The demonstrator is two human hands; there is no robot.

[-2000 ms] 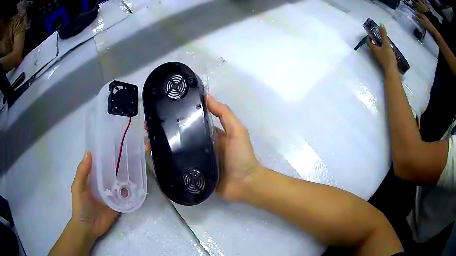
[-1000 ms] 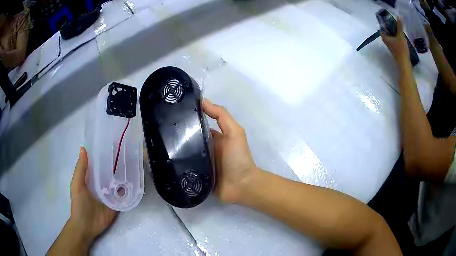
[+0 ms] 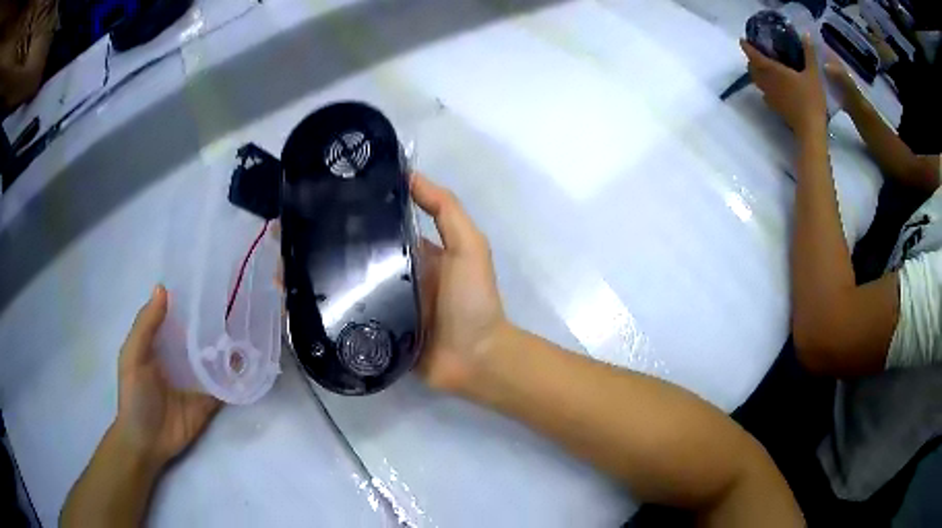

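Note:
My left hand [image 3: 155, 397] holds the translucent housing [image 3: 207, 340] from its left side and lower end. A round hole shows near the housing's lower end. The black fan [image 3: 253, 182] is at its upper end, tilted, with its right edge against the black base. A thin red wire [image 3: 247, 270] runs down from the fan. My right hand [image 3: 460, 289] holds the glossy black base housing [image 3: 349, 248] from its right side. The base stands beside the translucent housing, with a round slotted grille near each end. My right fingertips are partly hidden behind the base.
The white-covered table [image 3: 516, 433] lies under the parts, with a seam running toward its near edge. At the upper right another worker's hand [image 3: 790, 88] holds a dark oval part [image 3: 775, 37]. A black object [image 3: 148, 23] lies at the far left.
Both parts have moved slightly up and left in view. The fan has turned and now tilts beside the base. The neighbouring worker's hand and dark part have shifted.

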